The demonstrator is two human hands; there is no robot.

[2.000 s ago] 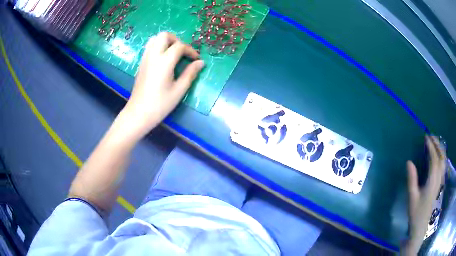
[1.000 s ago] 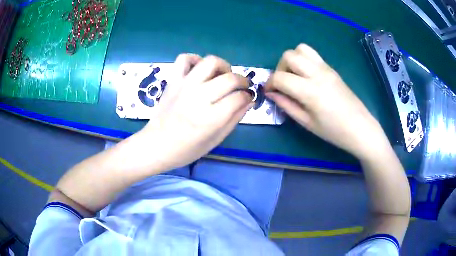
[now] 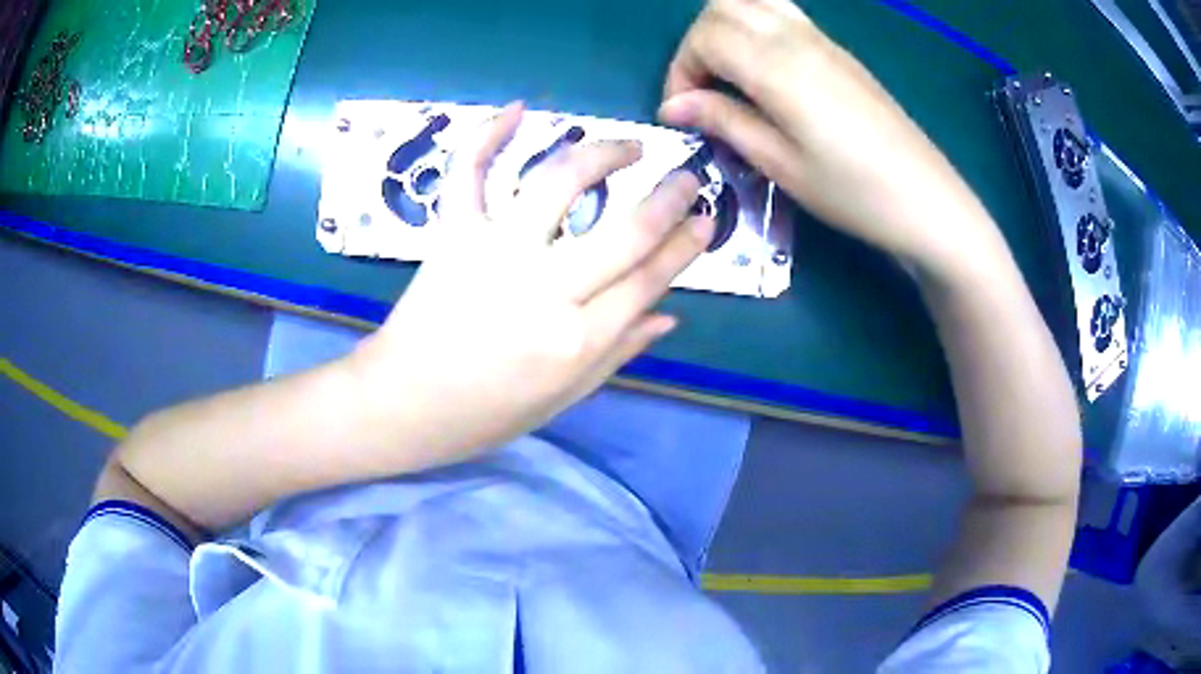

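A flat silver fixture plate [image 3: 375, 198] with three round cutouts lies on the dark green surface in front of me. My left hand [image 3: 560, 270] lies over its middle and right part, fingers spread, one fingertip at the right cutout. My right hand [image 3: 757, 99] is at the plate's upper right edge, thumb and fingertips together near the right cutout; whether a small part is between them cannot be told. The middle cutout is partly covered by my left hand. The left cutout shows fully.
A green mat [image 3: 158, 138] at the left bears a redder ring heap [image 3: 237, 29] and a browner one [image 3: 50, 86]. Other three-circle fixtures [image 3: 1087, 237] stand at the right, beside a glossy clear tray [image 3: 1166, 356]. A blue edge line runs along the near side.
The view has shifted, and the plate sits higher in the picture. My left hand has opened its fingers over the plate. My right hand has moved up to the plate's upper edge.
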